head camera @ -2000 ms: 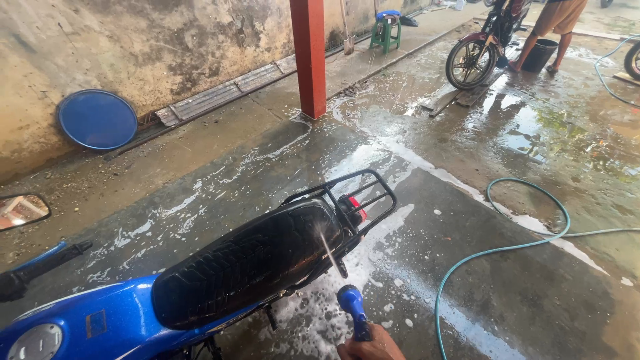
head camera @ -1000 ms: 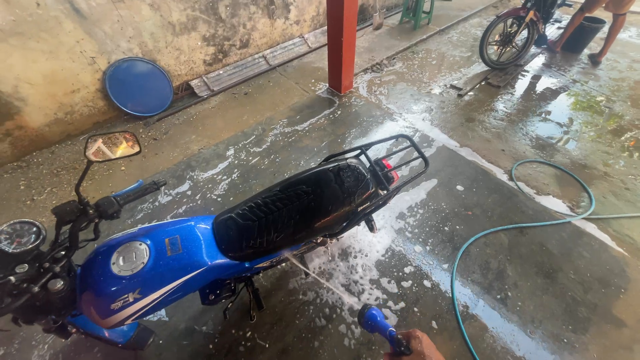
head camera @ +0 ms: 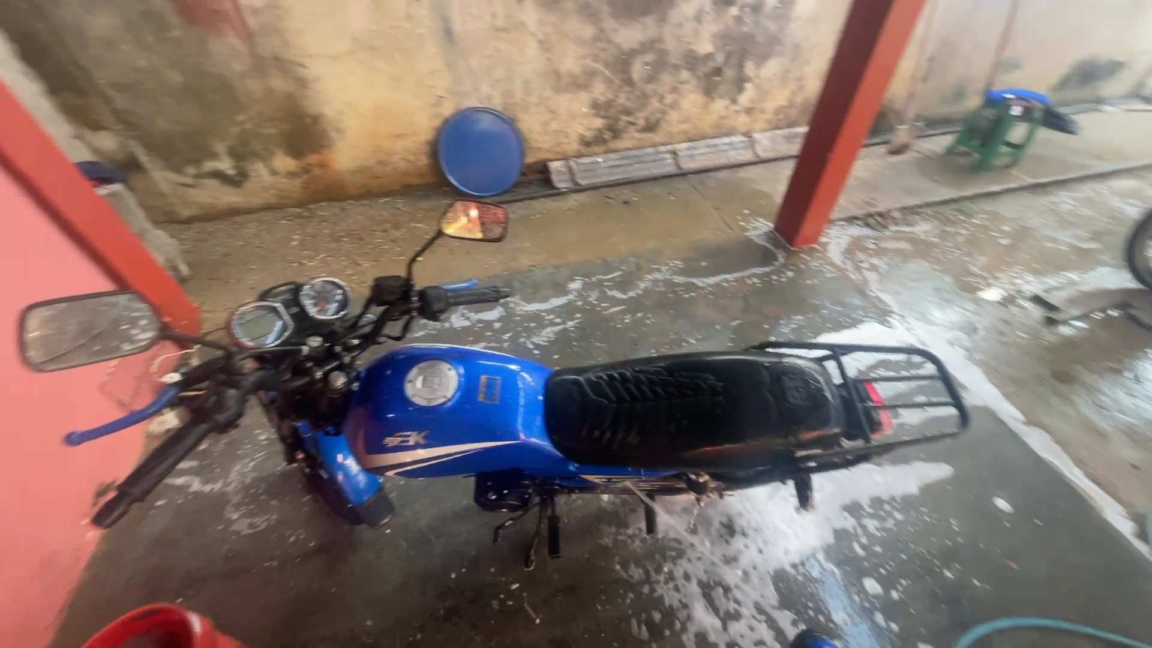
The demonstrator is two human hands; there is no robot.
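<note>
A blue motorcycle (head camera: 486, 405) with a wet black seat (head camera: 693, 405) stands across the middle of the head view, its handlebars at the left and its black rear rack (head camera: 936, 387) at the right. Only the blue tip of the spray nozzle (head camera: 814, 639) shows at the bottom edge, below the foam on the floor. A thin streak of water reaches the motorcycle's lower side near the footpeg. Neither of my hands is in view, so the grip on the nozzle is hidden.
A red bucket (head camera: 157, 628) is at the bottom left, and a teal hose (head camera: 1053, 623) at the bottom right. Red posts (head camera: 841, 126) rise on both sides. By the stained wall are a blue round lid (head camera: 481, 151) and a green stool (head camera: 997, 135). Foamy water covers parts of the concrete floor.
The view has swung left, bringing in the whole motorcycle. My right hand, earlier seen on the nozzle, has left the frame. The water stream has shifted from the seat's rear to the lower side.
</note>
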